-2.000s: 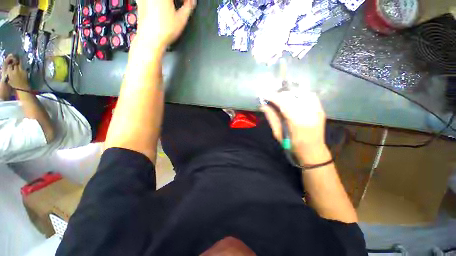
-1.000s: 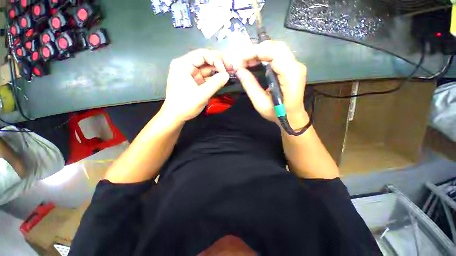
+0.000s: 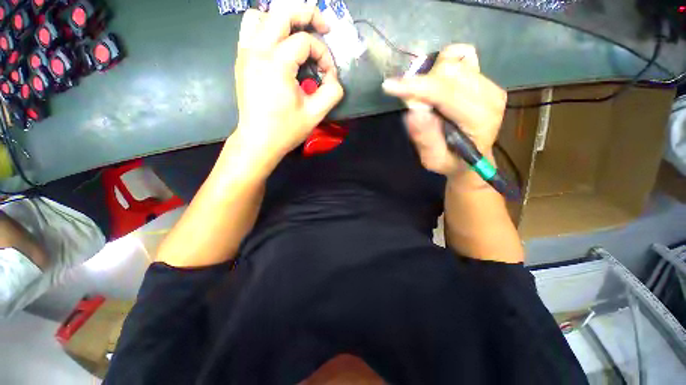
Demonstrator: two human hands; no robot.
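My left hand [image 3: 282, 83] is over the bench's front edge and holds a black switch unit with a round red face [image 3: 308, 85] between curled fingers. My right hand [image 3: 459, 101] is to its right, slightly blurred, and holds the soldering iron [image 3: 470, 156] by its black handle with a green band. The iron's tip is hard to make out. A thin dark wire [image 3: 380, 30] runs between the board pile and my right hand. The board pile [image 3: 338, 34] is partly hidden behind my left hand.
Rows of black-and-red switch units [image 3: 45, 56] stand at the left of the bench [image 3: 165, 83]. A dark mat's edge and a black cord [image 3: 579, 98] lie at the right. Below are red stools [image 3: 135, 197], a cardboard box [image 3: 587, 165] and a grey crate [image 3: 602, 301]. A neighbour's sleeve shows at left.
My hands were together a second ago; now they are apart, the right one moved right with the iron. The red face of the unit in my left hand now shows.
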